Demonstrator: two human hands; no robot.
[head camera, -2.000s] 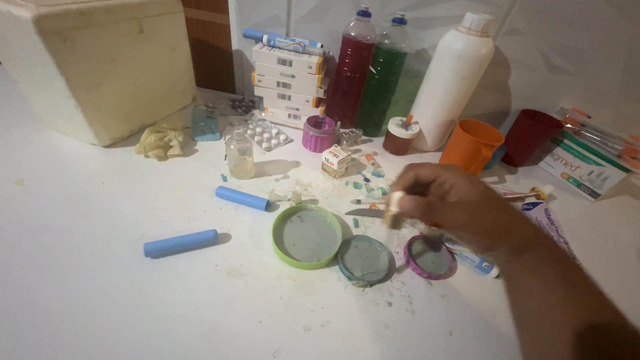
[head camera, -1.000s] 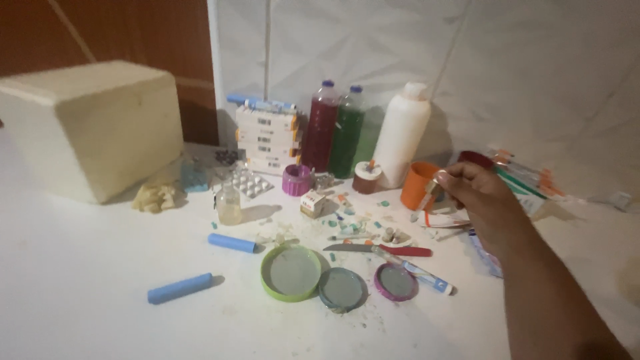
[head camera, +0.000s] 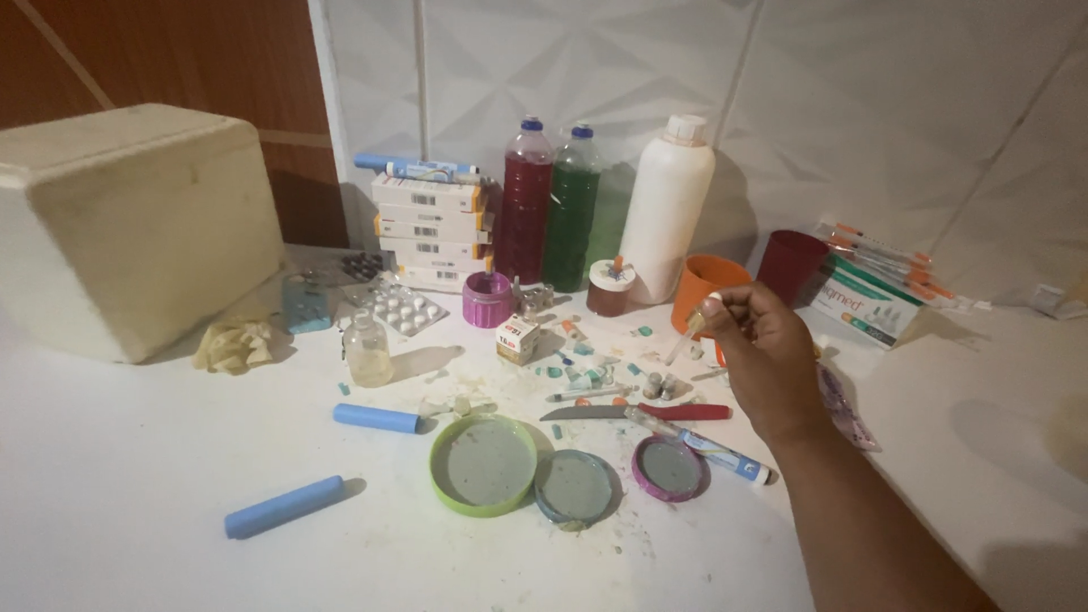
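Note:
My right hand (head camera: 761, 361) reaches in from the right and pinches a small pale dropper-like piece (head camera: 693, 327) between thumb and fingertips, its thin clear tip pointing down and left. Just behind it stands an orange cup (head camera: 710, 285). Below and left of the hand lie a knife with a red handle (head camera: 688, 412), a syringe (head camera: 591, 393) and small vials (head camera: 659, 387). An injection pen (head camera: 722, 456) crosses the knife handle's area. Nearer me are a green-rimmed lid (head camera: 483, 465), a blue-grey lid (head camera: 574, 487) and a purple-rimmed lid (head camera: 669, 468), all holding grey material. My left hand is out of view.
A foam box (head camera: 144, 229) stands at left. Stacked cartons (head camera: 433, 229), a red bottle (head camera: 525, 212), a green bottle (head camera: 572, 217) and a white bottle (head camera: 667, 212) line the wall. Blue pen caps (head camera: 285, 507), a glass bottle (head camera: 368, 353) and a dark red cup (head camera: 790, 268) stand or lie around.
My right hand has moved from over the knife and lids to in front of the orange cup, and the knife's red handle has come into view. The view has tilted up.

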